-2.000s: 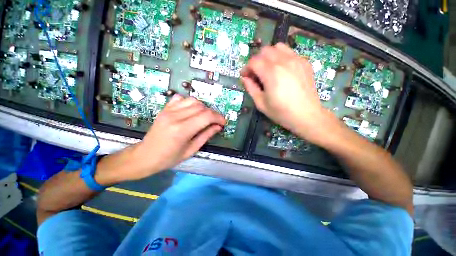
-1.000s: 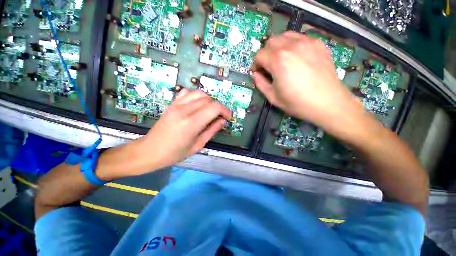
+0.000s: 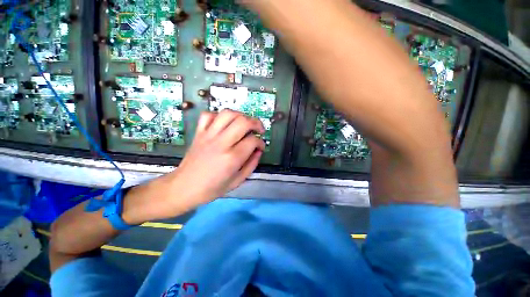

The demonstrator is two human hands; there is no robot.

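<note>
My left hand [image 3: 224,151] is over the lower part of a green circuit board [image 3: 255,103], its fingers curled down. The fingertips are partly hidden, and I cannot tell whether they hold a part. The board lies in a grey-green carrier [image 3: 195,65] with a dark frame. Another green board [image 3: 243,53] with a white square on it lies just above. My right hand is beyond the top edge of the picture; only its forearm shows, crossing the boards on the right.
More boards lie to the left [image 3: 150,110] and right [image 3: 343,134]. Small brown clips surround them. A silvery rail [image 3: 314,188] runs along the near side. A blue strap [image 3: 116,207] on my left wrist has a cord rising to the upper left. A brown-grey gap lies at the far right.
My right hand has moved up from the boards and out of the picture. My left hand remains at the lower board, its fingers more curled. The view has shifted, and the loose silvery pile is out of sight.
</note>
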